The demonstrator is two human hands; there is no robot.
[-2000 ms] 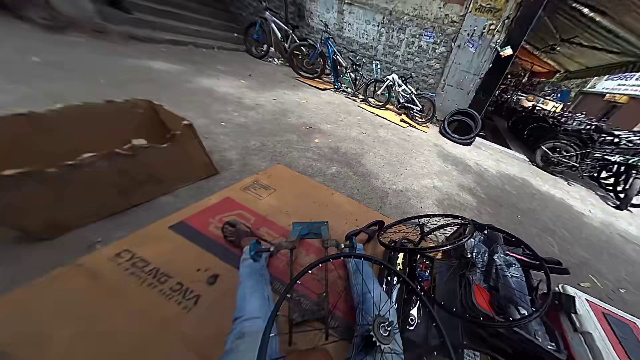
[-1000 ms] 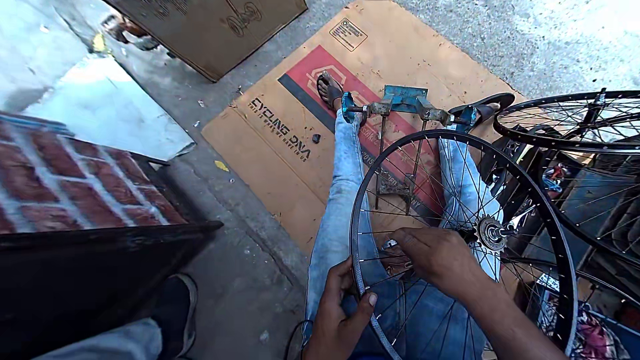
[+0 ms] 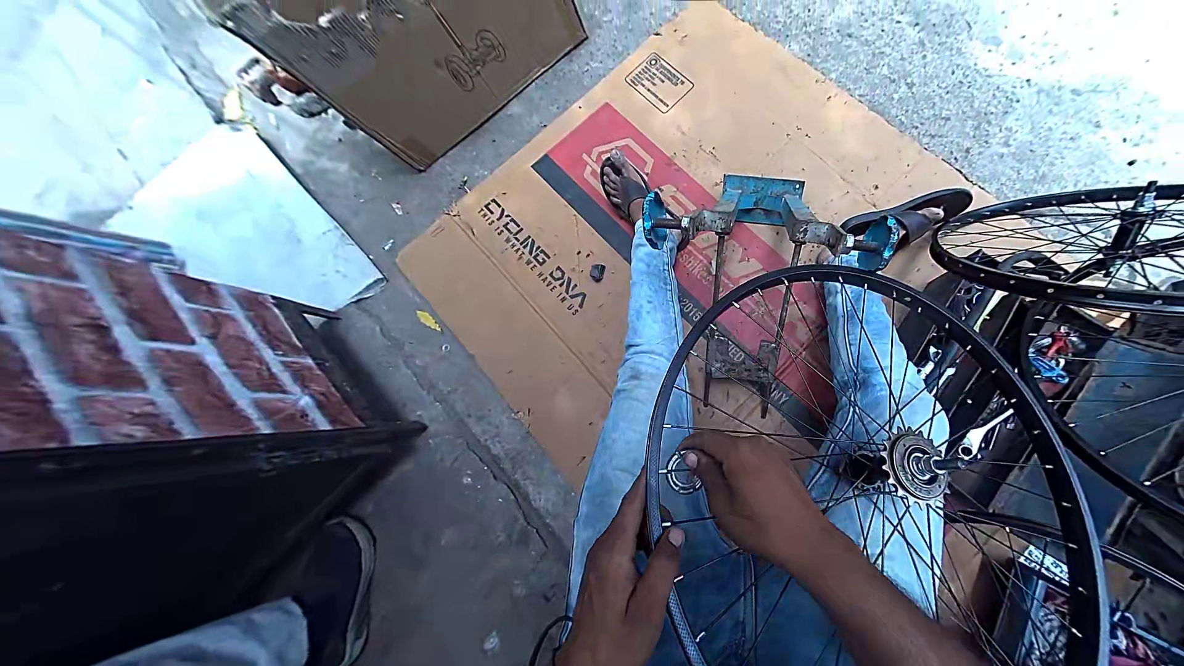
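A spoked bicycle wheel with a black rim rests over my thighs, its hub and sprocket toward the right. My left hand grips the rim at its lower left, thumb on the inner side. Through the spokes reaches my right hand, its thumb and forefinger around a small round silver tool, apparently a spoke wrench, close to the inner edge of the rim. Beyond the wheel, a blue and grey metal truing stand lies between my lower legs.
Printed flattened cardboard lies underfoot. More wheels and assorted tools are at the right. An upright cardboard box stands at the upper left. Left of me is a brick-patterned panel, with another person's shoe below it.
The view has swung down and left since the oldest frame. My hands, not discernible on the rim then, are at it now. Since one second ago, my right hand has come closer to the rim.
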